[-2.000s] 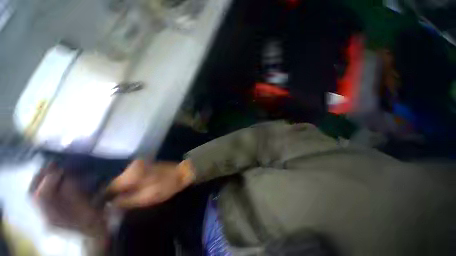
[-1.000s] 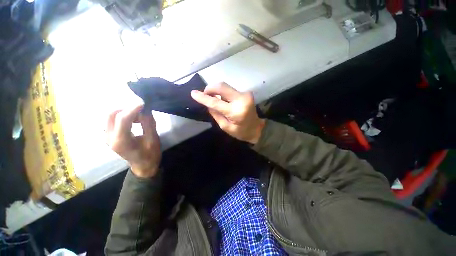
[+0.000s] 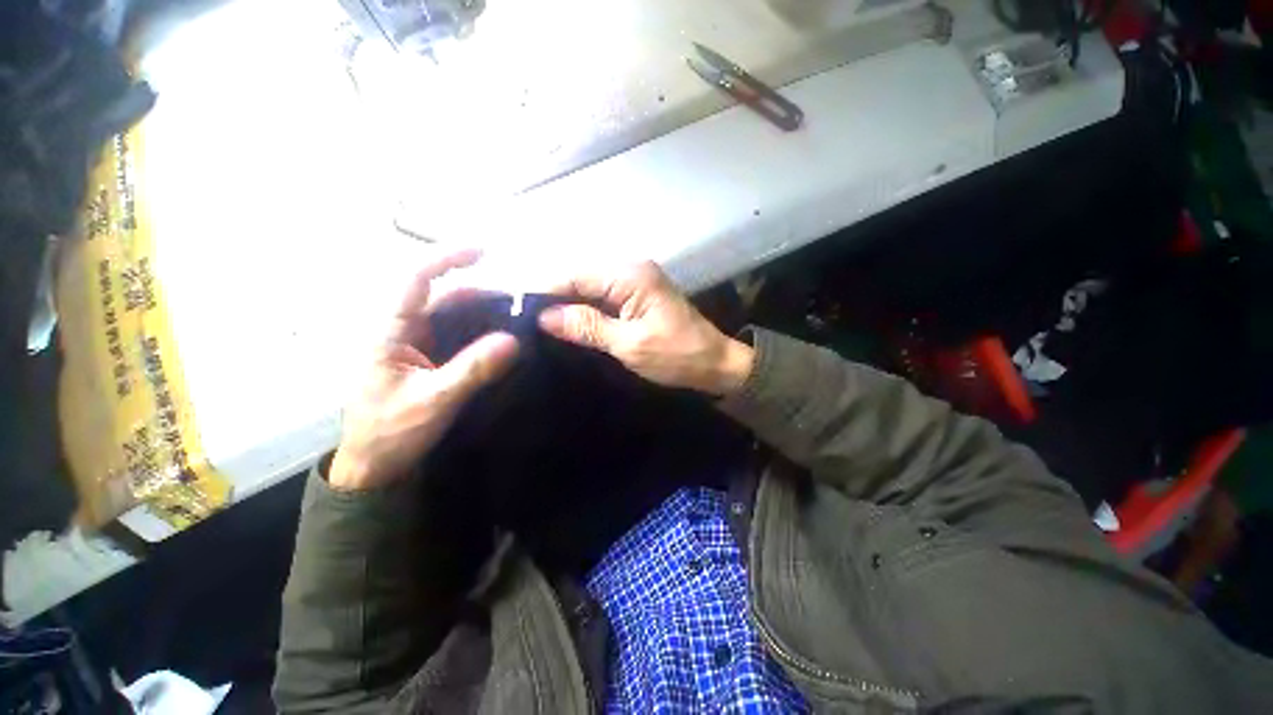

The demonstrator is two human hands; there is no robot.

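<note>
A dark fabric piece (image 3: 475, 319) is held between both hands at the table's front edge; its lower part merges with the dark area below. A small white label or trim (image 3: 517, 303) shows at its upper edge, between the hands. My left hand (image 3: 419, 377) grips the fabric's left part, thumb on the near side. My right hand (image 3: 635, 328) pinches its right part between thumb and fingers. Thread snips (image 3: 750, 90) with dark red handles lie on the machine bed, away from both hands.
The machine's needle area (image 3: 419, 21) is at the top, under glare. Printed yellow tape (image 3: 133, 349) runs along the left table edge. A clear tray (image 3: 1019, 70) is at the table's right end. Dark fabric (image 3: 56, 126) lies at upper left. Red-orange baskets (image 3: 1180, 489) stand on the floor at right.
The fabric, stretched over the table edge before, is now gathered closer between the hands. The hands have come nearer together, and the small white piece has come into view.
</note>
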